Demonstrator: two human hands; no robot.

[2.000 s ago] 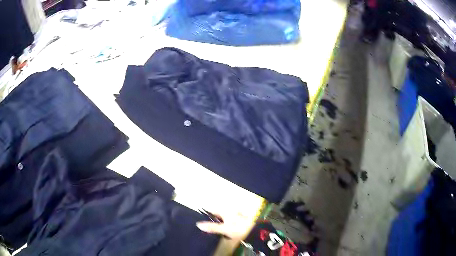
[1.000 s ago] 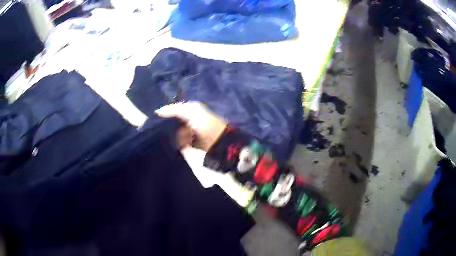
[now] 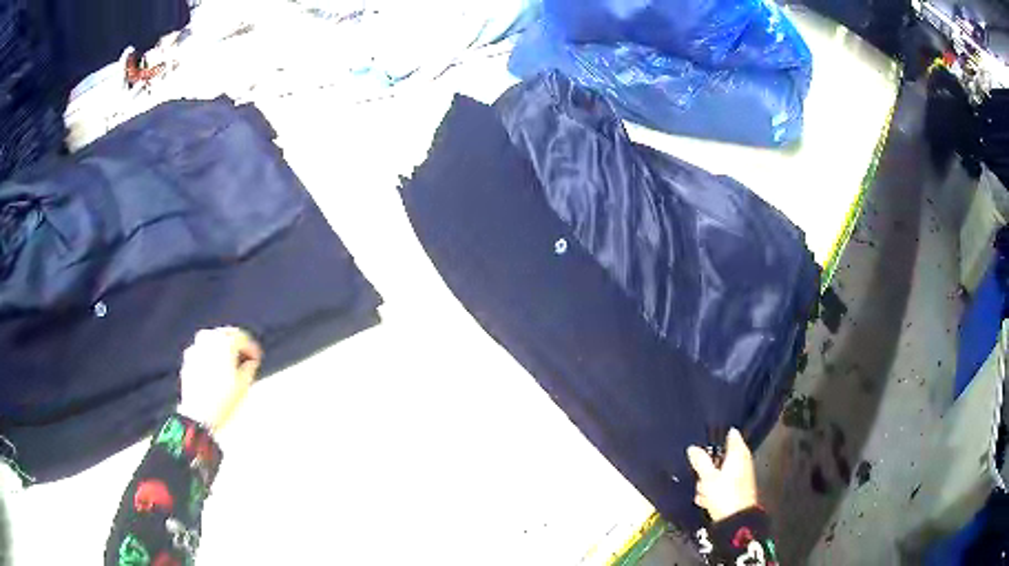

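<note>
A folded dark navy jacket (image 3: pixel 531 299) lies on the table right of centre, its wrinkled shiny lining up and a small pale button on the matte facing. My right hand (image 3: pixel 725 475) is at its lower right end, thumb and finger apart around something small and dark; whether that is snips or cloth is unclear. More folded navy jackets (image 3: pixel 210 282) lie at the left, lining up, with one pale button. My left hand (image 3: pixel 219 376) is over their lower edge, fingers curled; I cannot tell whether it holds anything.
A shiny blue plastic bag (image 3: pixel 708 77) sits at the back right of the white table (image 3: pixel 443 442). Pale tangled strands and an orange-brown item (image 3: pixel 144 69) are at the back left. The yellow-green table edge (image 3: pixel 869 182) borders a floor (image 3: pixel 874 321) with dark scraps.
The dark garment that covered the near left is no longer spread there. My left hand now shows at the left, and a hand is at the right jacket's lower end. The view has shifted left.
</note>
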